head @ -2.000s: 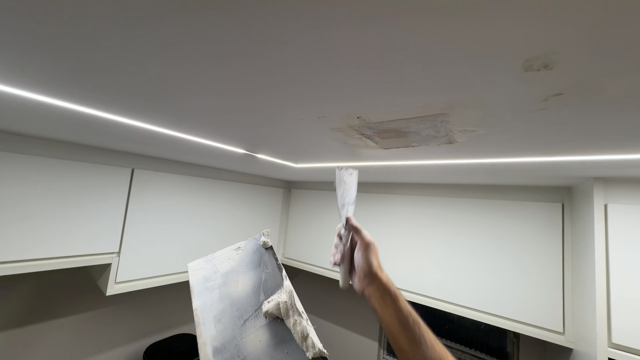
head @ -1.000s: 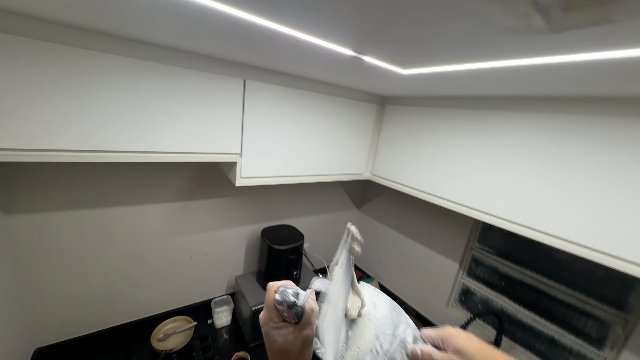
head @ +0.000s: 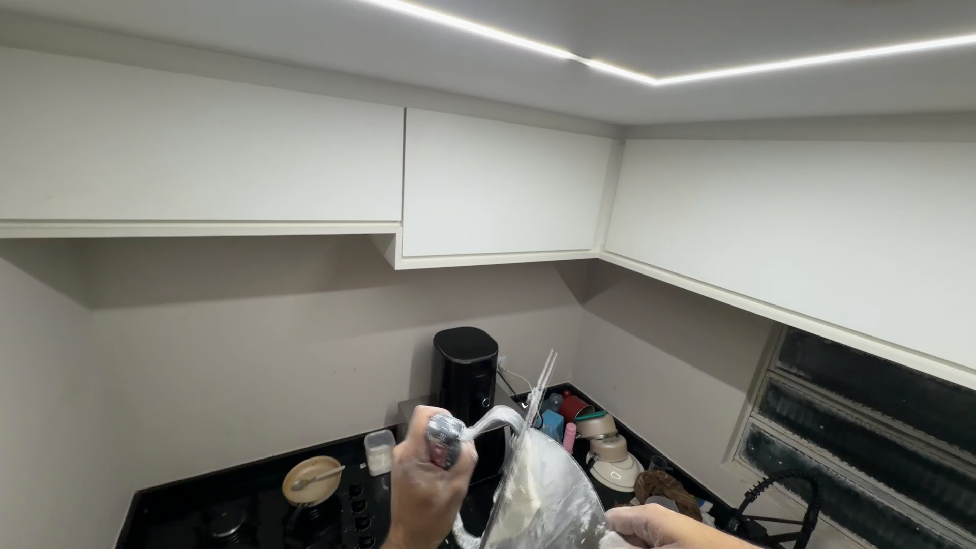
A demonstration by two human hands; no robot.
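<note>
My left hand, dusted white, grips the smeared handle of a plastering trowel. The trowel stands nearly upright and is seen almost edge-on, with pale filler on its face. Beside it is a rounded, translucent, filler-smeared surface; its kind cannot be told. My right hand is at the bottom edge, its whitened fingers close to that surface's lower right side. What it holds is mostly hidden; no putty knife can be made out.
White wall cabinets hang below a ceiling light strip. The black counter bears a bowl with a spoon, a plastic container, a black appliance and stacked kitchenware. A louvred window is at right.
The view has swung down from the ceiling patch. My right hand, raised with a putty knife two seconds ago, is now low beside the trowel. My left hand has come into view.
</note>
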